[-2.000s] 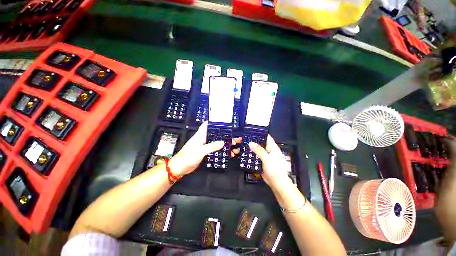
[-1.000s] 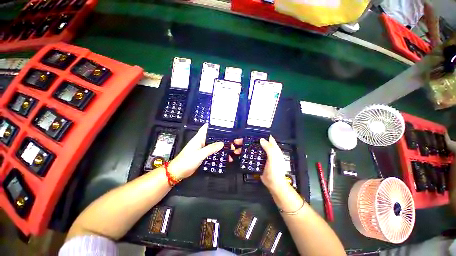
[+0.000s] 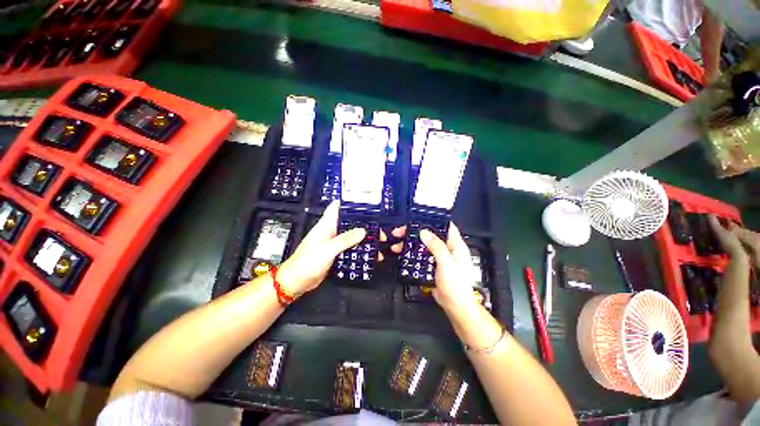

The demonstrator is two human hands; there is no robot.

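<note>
My left hand (image 3: 321, 254) holds an open flip phone (image 3: 364, 166), its thumb on the upper keypad. My right hand (image 3: 450, 270) holds a second open flip phone (image 3: 442, 172), thumb also on the upper keys. Both screens glow white above black keypads. The phones are side by side over the black foam tray (image 3: 333, 309). Several open phones with white screens stand in the tray's far row, partly hidden. A closed phone with a label and gold spot (image 3: 269, 247) lies in the near row at left. Several dark brown batteries (image 3: 267, 364) lie along the near bench edge.
A red tray of phones (image 3: 179, 166) is at left. At right are a red pen (image 3: 538, 312), silver tool (image 3: 548, 279), small dark block (image 3: 576, 277), white fan (image 3: 625, 205), pink fan (image 3: 633, 343) and red tray (image 3: 679, 287), with another person's hand over it. Green conveyor (image 3: 350, 62) runs beyond.
Both held phones have shifted slightly, and the left one's screen is more upright. My thumbs have moved a little on the keys. Another person's arm has come in at the right tray.
</note>
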